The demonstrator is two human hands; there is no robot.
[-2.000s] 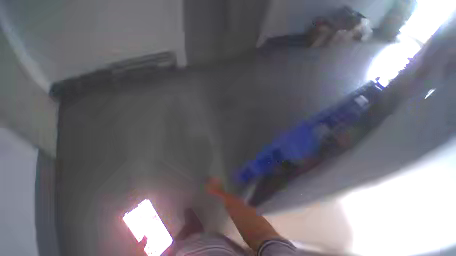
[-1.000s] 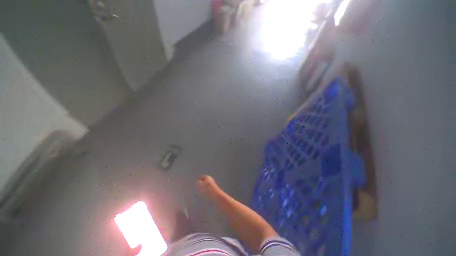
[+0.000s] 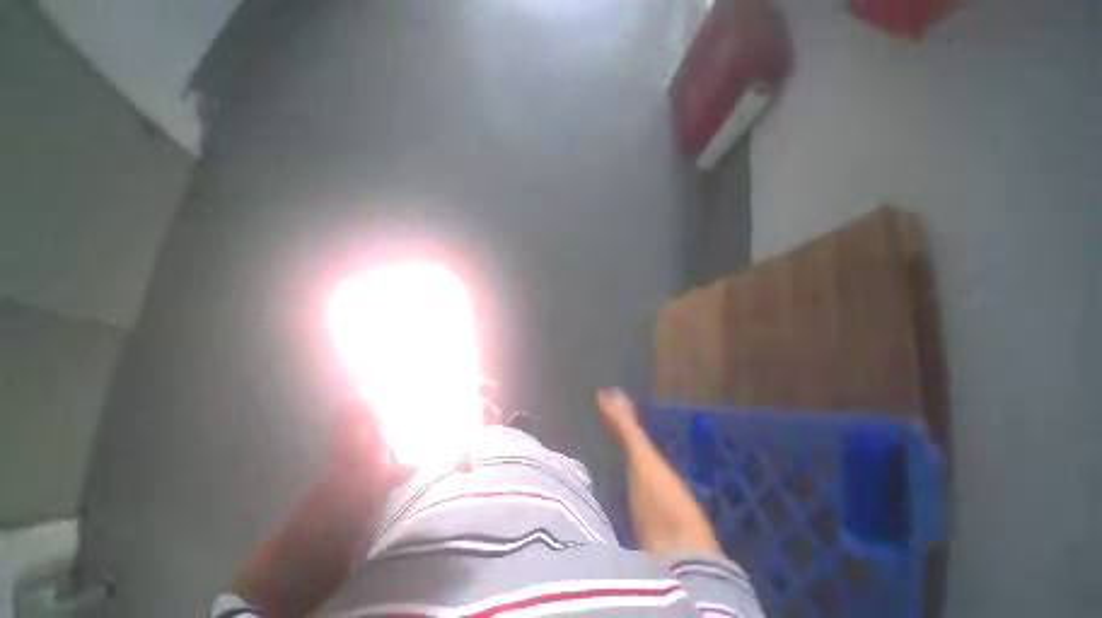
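A smartphone [image 3: 411,344] glares white in front of my striped shirt, left of the picture's middle. My left hand [image 3: 377,441] is closed around its lower part, with fingertips showing at its right edge; the glare hides much of the hand. My right hand [image 3: 614,406] hangs at my right side, small and blurred, beside a blue plastic pallet. I cannot tell how its fingers stand or whether it holds anything.
The blue plastic pallet [image 3: 786,495] leans by the right wall, with a brown wooden or cardboard panel [image 3: 804,326] beyond it. A red box-like object [image 3: 729,79] stands further ahead on the right. Pale wall or door panels [image 3: 85,205] line the left. Grey floor [image 3: 556,193] runs ahead.
The phone has come up and nearer the middle, and my left forearm now shows. The pallet has moved lower in view, with the brown panel and red object now visible. My right hand appears further right.
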